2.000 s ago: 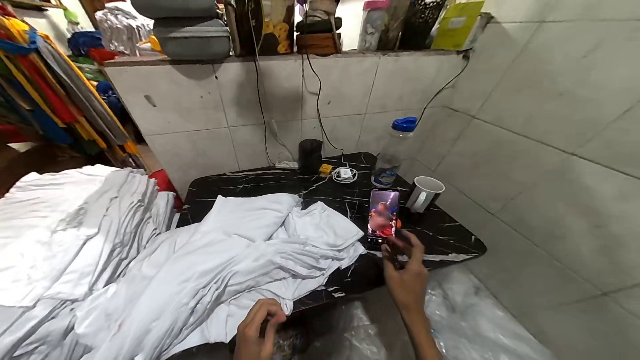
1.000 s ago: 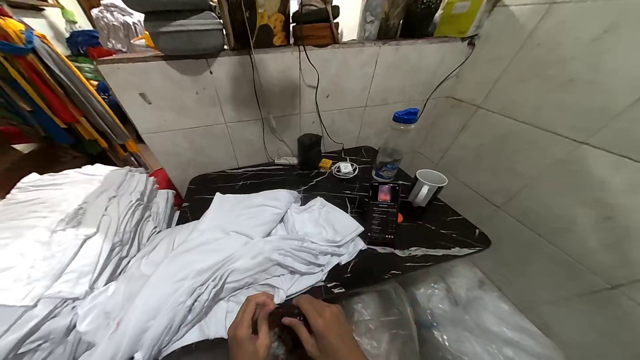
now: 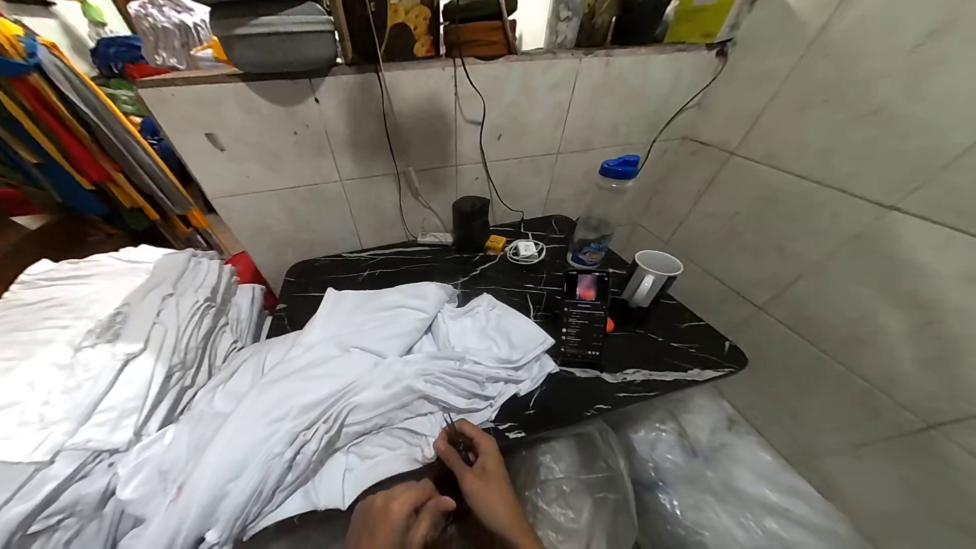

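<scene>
My right hand (image 3: 480, 465) is closed around a small dark pointed metal tool (image 3: 451, 428), perhaps thread snips, at the table's near edge. Beside it on the left, my left hand (image 3: 400, 512) has curled fingers; whether it holds anything is hidden. White cloth garments (image 3: 366, 366) lie heaped just beyond both hands, on a black marble-patterned table (image 3: 648, 343). A smartphone (image 3: 585, 316) with a lit screen leans upright beyond the cloth to the right, near a white mug (image 3: 654, 276) with a dark lower part.
A clear bottle with a blue lid (image 3: 598, 217), a coiled white cable (image 3: 526, 251) and a black cylinder (image 3: 471, 223) stand toward the tiled wall (image 3: 396, 130). Stacked white garments (image 3: 99, 343) fill the left. Clear plastic bags (image 3: 709, 473) lie below the table at right.
My right hand has left the phone, where it was two seconds ago, and come down beside my left hand. A pointed tool now shows in it. The phone's screen picture has changed.
</scene>
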